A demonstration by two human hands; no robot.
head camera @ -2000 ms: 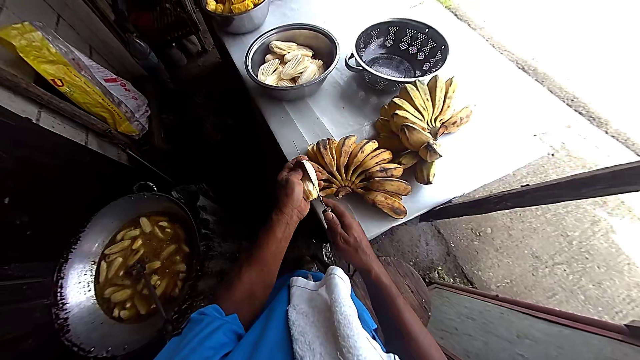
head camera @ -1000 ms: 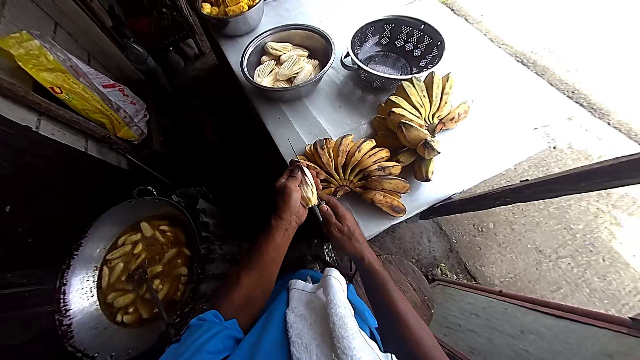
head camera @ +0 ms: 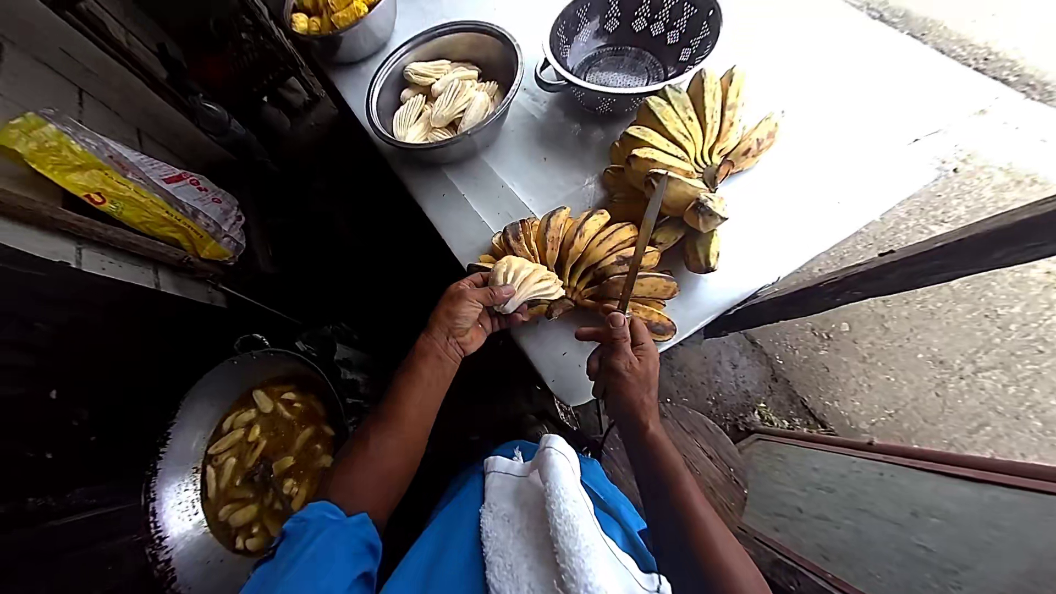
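A peeled banana, sliced and fanned out (head camera: 525,283), is held by its end in my left hand (head camera: 472,317), over the near edge of a bunch of ripe bananas (head camera: 590,247). My right hand (head camera: 623,359) grips a long knife (head camera: 643,239), its blade pointing up and away across that bunch. Behind lies a second banana bunch (head camera: 689,136). A steel bowl (head camera: 514,91) farther back holds several fanned peeled bananas (head camera: 450,101). Beside it stands a dark perforated colander (head camera: 627,66) with a handle.
At lower left, a wide wok (head camera: 177,462) holds banana pieces in brown liquid. A metal bowl of yellow pieces (head camera: 355,41) stands at the table's (head camera: 487,186) far left. Plastic bags (head camera: 124,186) lie at left. A wooden beam (head camera: 891,264) and a round wooden stool (head camera: 701,462) are at right.
My hands have moved apart. The knife, earlier at the banana, now points away over the bunch in my right hand. The banana in my left hand is now spread into a fan.
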